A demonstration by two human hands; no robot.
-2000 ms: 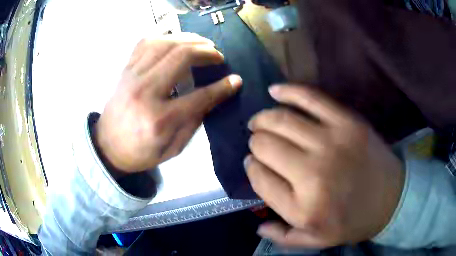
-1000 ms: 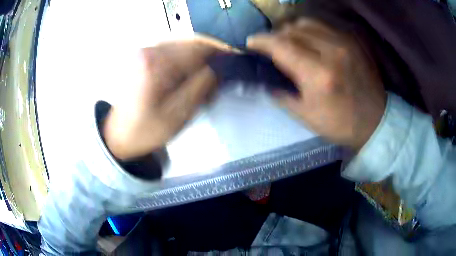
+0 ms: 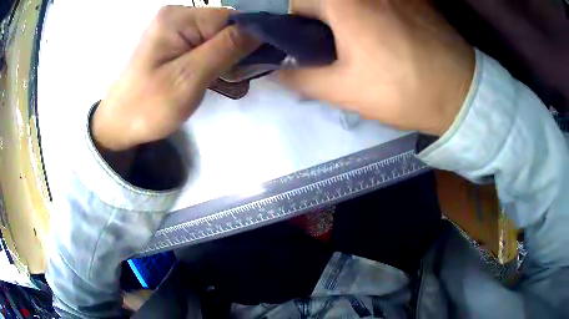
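The navy band [image 3: 287, 38] is folded and bunched between my hands at the top of the view. My left hand [image 3: 168, 75] grips its left end between thumb and fingers. My right hand [image 3: 387, 65] grips its right end, with fingertips partly blurred and the top of the hand cut off by the frame edge. Brown cloth [image 3: 527, 47] lies at the upper right, beyond my right hand. The presser foot and needle are not visible.
The white machine table [image 3: 243, 146] lies under my hands, with a yellowish outer edge [image 3: 19, 118] at the left. A grey edge ruler [image 3: 281, 204] runs along the near side. A blue object [image 3: 146, 269] is below the table at lower left. Patterned cloth [image 3: 362, 280] is on the lap.
The band, first flat under the presser foot, is now folded up between my hands. Both hands have moved up and away from me. More of the table and ruler shows.
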